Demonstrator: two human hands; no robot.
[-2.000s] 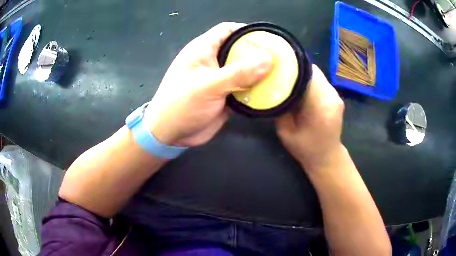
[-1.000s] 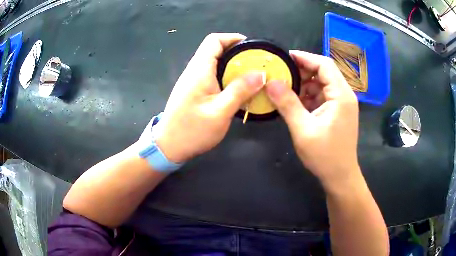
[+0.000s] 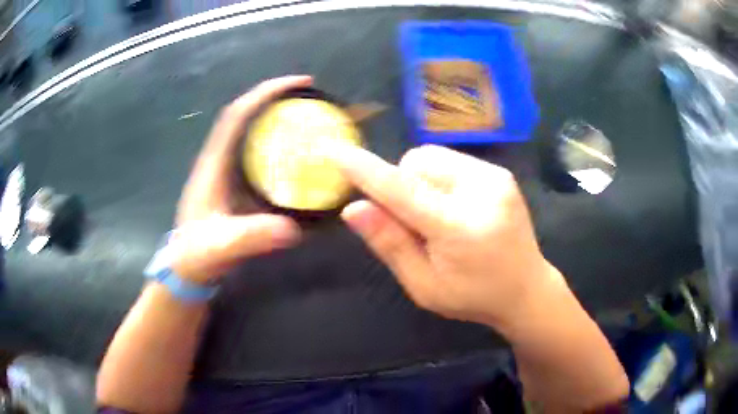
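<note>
The black round housing (image 3: 249, 179) is held upright to the camera, with the pale yellow disc (image 3: 295, 158) inside its rim. My left hand (image 3: 235, 186) grips the housing around its left side, fingers above and thumb below. My right hand (image 3: 453, 230) is at the right side of the housing, its index fingertip over the disc and its thumb near the lower right rim. The frame is blurred. A thin tan shape (image 3: 366, 111) shows just right of the housing's top; I cannot tell what it is.
A blue bin (image 3: 518, 97) with tan sticks (image 3: 463, 101) stands at the upper right. A silver-topped round tin (image 3: 587, 158) is right of it, another (image 3: 40, 218) at the left. A pale oval piece (image 3: 11, 206) lies at the left edge. A metal rail (image 3: 243, 20) curves behind.
The view has shifted, so things sit further left. My left thumb has left the disc for the housing's side. My right hand has turned, its index finger now over the disc. The stick at the disc no longer shows.
</note>
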